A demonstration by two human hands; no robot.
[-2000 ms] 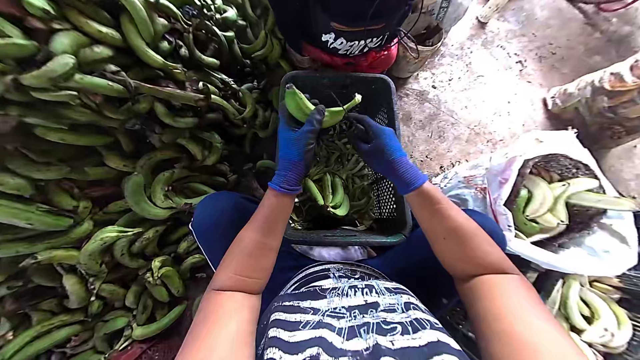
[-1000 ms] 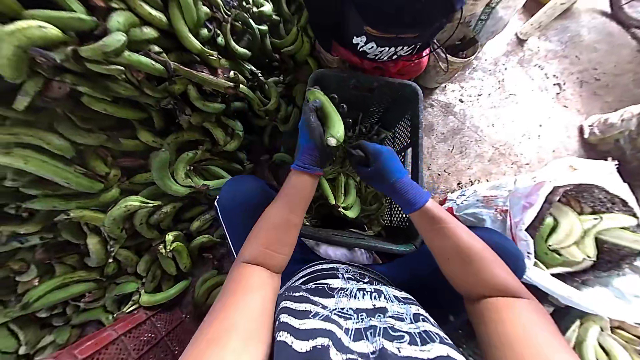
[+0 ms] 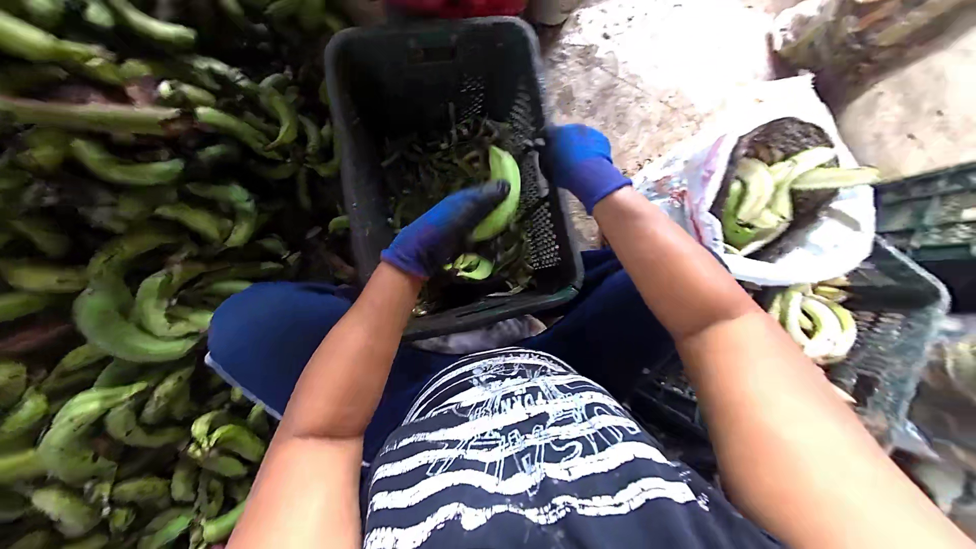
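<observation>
My left hand (image 3: 450, 229), in a blue glove with dark palm and fingers, is inside the black plastic crate (image 3: 560, 229) and touches a green plantain (image 3: 504, 197); whether its fingers grip the fruit is hard to tell. Below it lies another green plantain piece (image 3: 471, 266), partly covered by the hand. Dark green strips and scraps (image 3: 457, 152) cover the crate's bottom. Gloved the same way, my right hand (image 3: 577, 158) is at the crate's right rim, its fingers blurred and dark, so what they hold cannot be made out.
Piled green plantains (image 3: 130, 305) fill the left side. To the right, a white sack (image 3: 831, 252) holds dark matter with pale plantains (image 3: 762, 191) on top. Behind it, another crate (image 3: 907, 305) holds more pale plantains (image 3: 816, 324). Concrete floor (image 3: 618, 76) shows beyond the first crate.
My right hand has moved right, away from my left hand, to the crate's rim. My left hand has come down lower in the crate, where a bunch of green plantains showed before. The view has shifted.
</observation>
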